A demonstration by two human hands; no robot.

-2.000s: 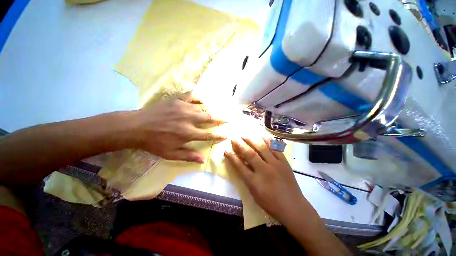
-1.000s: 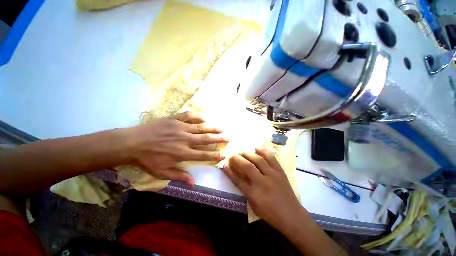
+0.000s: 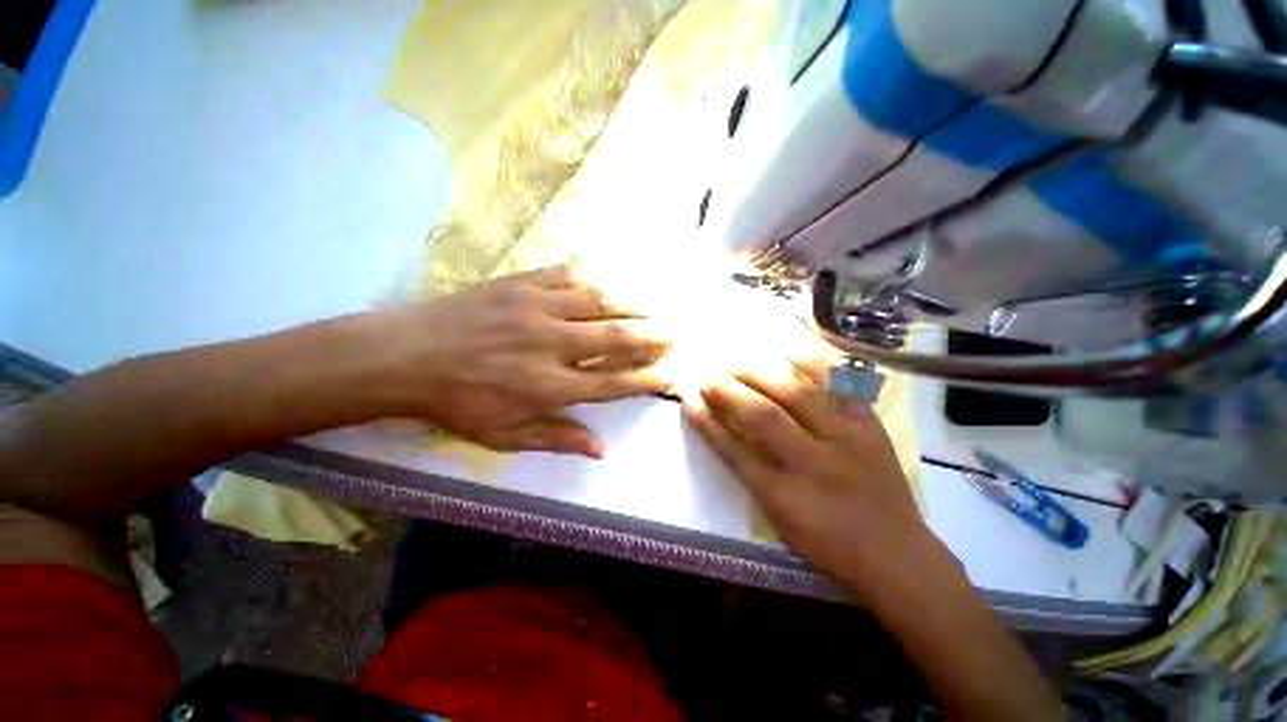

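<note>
A pale yellow garment piece (image 3: pixel 473 71) with a lace band (image 3: pixel 544 155) lies on the white table, running from the upper middle down to the machine's needle area. My left hand (image 3: pixel 529 353) lies flat on it, fingers apart, left of the needle. My right hand (image 3: pixel 805 444) is palm down just below the needle, fingers bent, its fingertips near the left ones. The presser foot and needle area (image 3: pixel 769 289) is washed out by bright glare. The cloth under my fingertips is mostly hidden by hands and glare.
The white sewing machine head (image 3: pixel 974 155) fills the upper right. A black phone-like rectangle (image 3: pixel 998 378) and blue thread snips (image 3: pixel 1037 508) lie right of my right hand. Yellow and white scraps (image 3: pixel 1221 600) hang at lower right. Yellow cloth (image 3: pixel 282 508) is below the table edge (image 3: pixel 565 529).
The view has moved closer to the machine. The garment piece's near end has moved up from the table's front edge toward the needle, with both hands staying on it.
</note>
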